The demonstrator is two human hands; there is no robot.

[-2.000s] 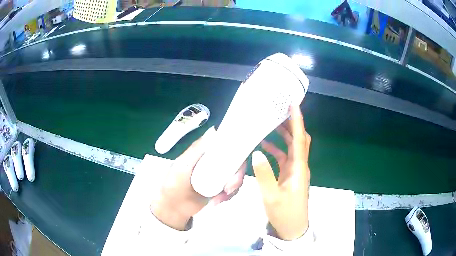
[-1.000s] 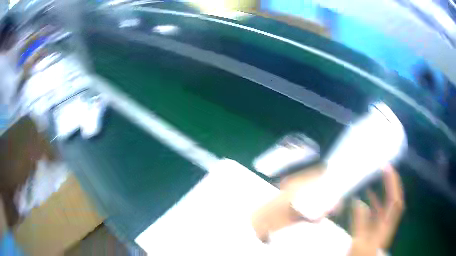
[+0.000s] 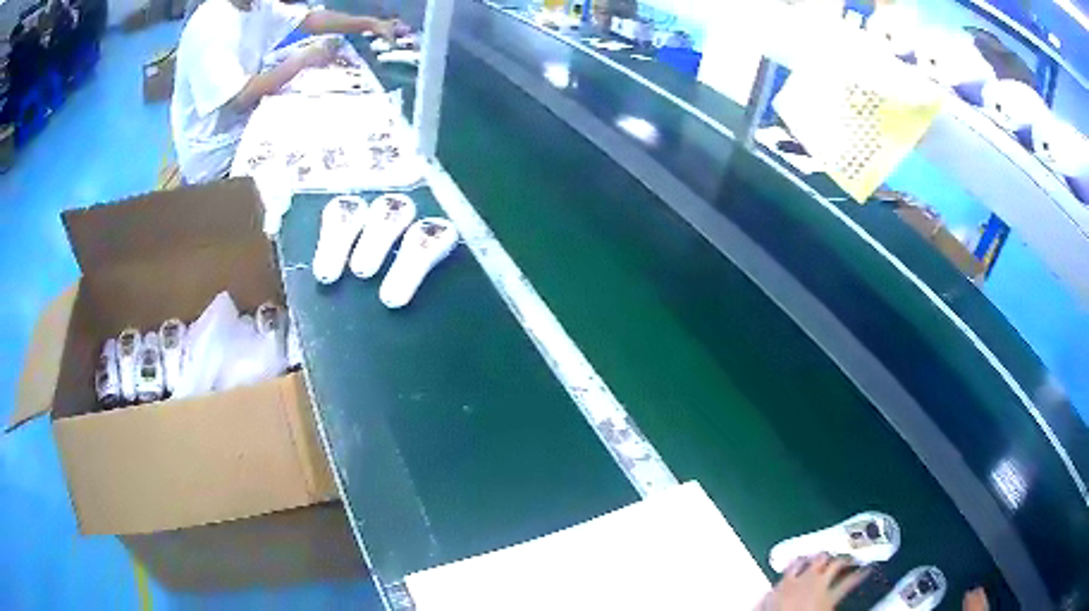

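Observation:
Two white handheld devices are at the lower right. One device (image 3: 838, 543) lies on the green conveyor belt with its dark panel up. The other device (image 3: 917, 591) is nearer me, cut off by the bottom edge, with its panel showing. My left hand (image 3: 814, 586) is low in view, fingers spread beside the first device and close to the second. Whether it grips either one is unclear. Only a fingertip-sized part of my right hand (image 3: 977, 599) shows, right of the second device. The white work sheet (image 3: 597, 561) lies on the bench to the left.
Three more devices (image 3: 385, 236) lie on the green bench beyond the sheet. An open carton (image 3: 191, 460) at left holds several devices and cloudy plastic film. A scuffed rail (image 3: 573, 370) divides bench and belt. A seated person (image 3: 227, 84) works beyond. A yellow basket (image 3: 878, 125) is upper right.
The view has swung left, bringing the carton and person into sight. My hands have shifted to the lower right corner. The device that was held up is now low beside the belt device.

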